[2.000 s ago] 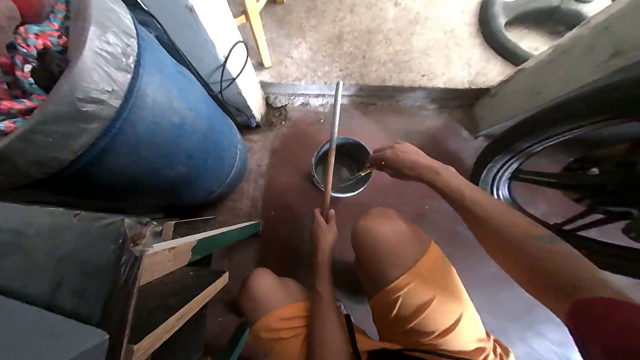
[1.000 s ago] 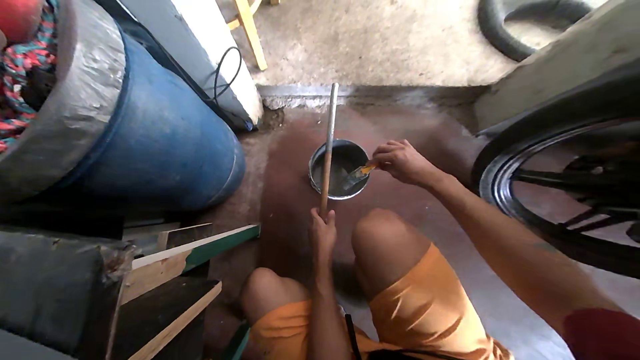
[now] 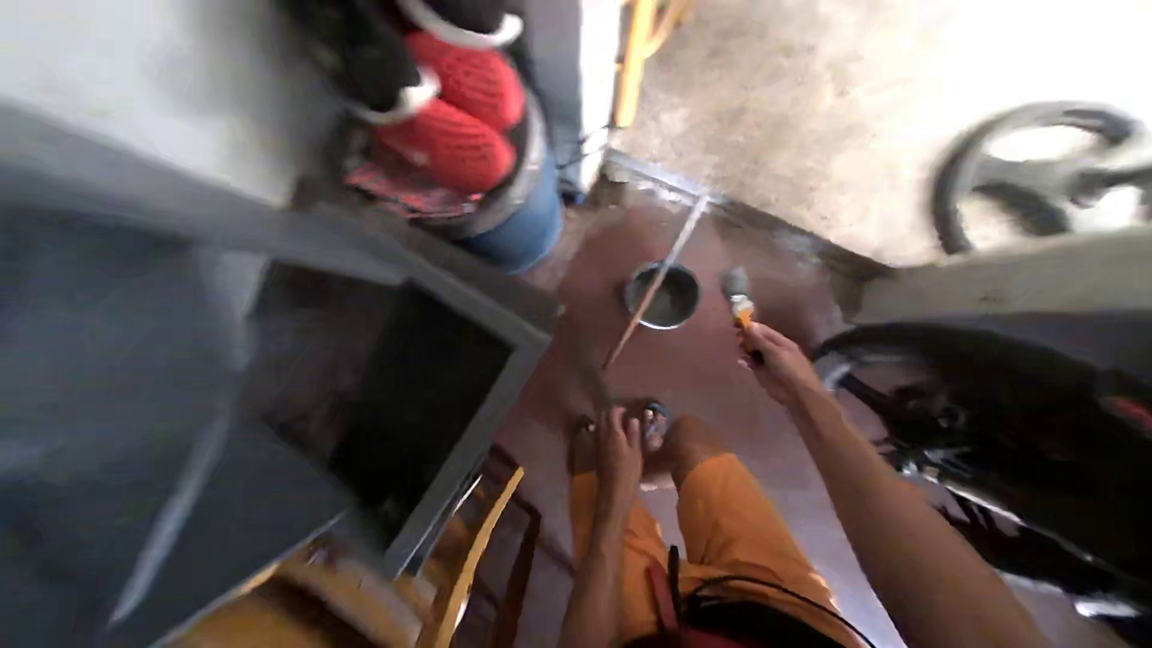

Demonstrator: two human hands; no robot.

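My right hand [image 3: 776, 358] holds a paintbrush [image 3: 739, 295] by its orange handle, bristles pointing away from me, above the floor to the right of the bucket. The round bucket [image 3: 691, 297] stands on the reddish floor with grey content inside. A long thin stick [image 3: 655, 286], pale at its far part and brown nearer me, lies across the bucket's mouth. My left hand [image 3: 619, 436] is low, near my knees and short of the stick's near end; it is blurred, and whether it holds anything cannot be told.
A blue barrel [image 3: 517, 236] with red shoes [image 3: 463, 148] on top stands at the upper left. Left of me is a grey frame [image 3: 477, 427] with a dark opening. A motorcycle [image 3: 999, 423] is close on the right; a raised sill [image 3: 765, 220] runs beyond the bucket.
My right hand has lifted the brush out of the bucket and to its right. My left hand has let go of the stick, which it gripped before. The view has shifted strongly.
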